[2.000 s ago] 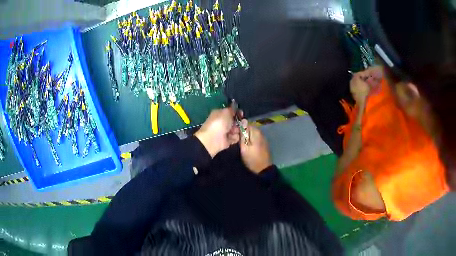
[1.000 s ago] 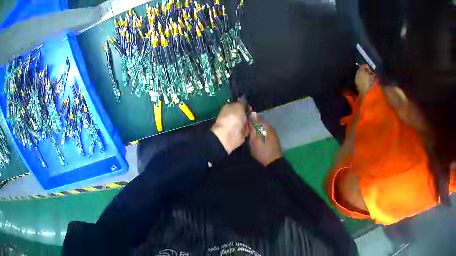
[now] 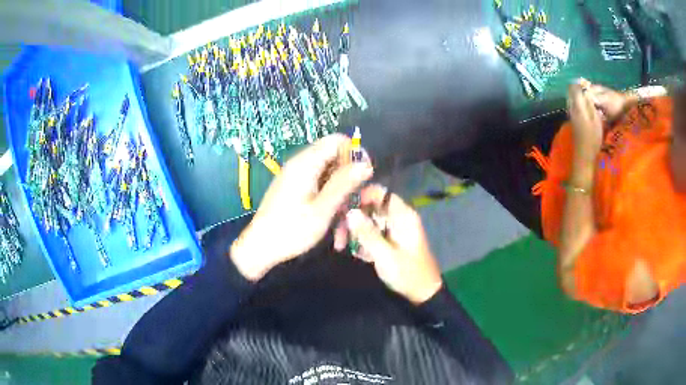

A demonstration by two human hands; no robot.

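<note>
My left hand (image 3: 301,199) is closed around a circuit board assembly (image 3: 356,143), whose yellow tip points up between the fingers. My right hand (image 3: 395,244) is just below and to the right, its fingers bent around the green lower end of the same assembly. Whether my right hand also holds a tool cannot be told; a small dark piece shows between its fingers. The board pile (image 3: 259,98) lies in front on the green bench, yellow ends away from me. The yellow-handled pliers (image 3: 244,183) stick out under its near edge, partly covered by my left hand.
A blue plastic tray (image 3: 86,289) holding loose boards is at the left. A black mat (image 3: 421,83) lies right of the pile. Another worker in orange (image 3: 620,225) sits at the right, near a smaller board pile (image 3: 530,49). More boards (image 3: 9,237) show at the far left edge.
Both hands appear larger and nearer the camera, and the yellow tip now shows above my left fingers. The view has shifted, showing more of the neighbour's boards and both the neighbour's hands.
</note>
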